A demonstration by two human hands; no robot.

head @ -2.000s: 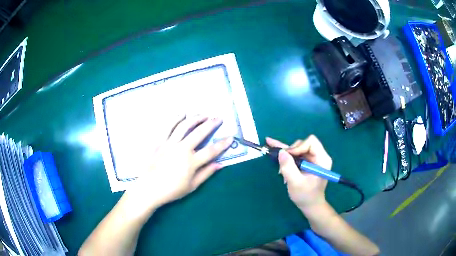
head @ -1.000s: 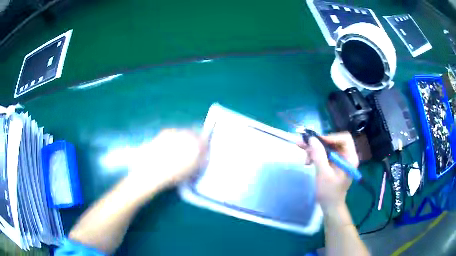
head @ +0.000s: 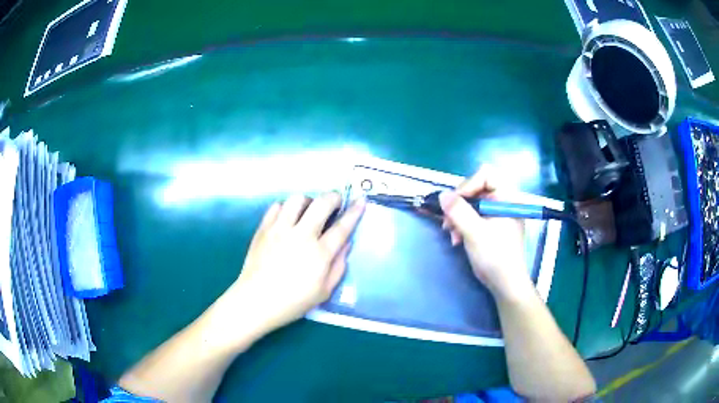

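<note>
The panel (head: 426,268) lies flat and turned at an angle on the green bench, with a pale border and a dark centre that glares white. A small ring mark shows near its upper left corner. My right hand (head: 485,232) holds the soldering iron (head: 508,209) by its dark collar. The tip points left and lies close to the ring and my left fingertips. My left hand (head: 299,256) rests on the panel's left edge, fingertips together near that corner. Whether a small piece is under the fingertips cannot be seen.
At left are a stack of panels (head: 47,260) and a blue small-parts box (head: 85,236). At right are a black iron holder (head: 587,161), a black station (head: 650,185), a white round hood (head: 579,90), a blue parts bin (head: 694,271) and cords. Laid-out panels (head: 75,43) lie along the far side.
The panel was turned so its ring corner is now at the upper left. My left hand moved from its face to its left edge. The iron tip swung left to that corner.
</note>
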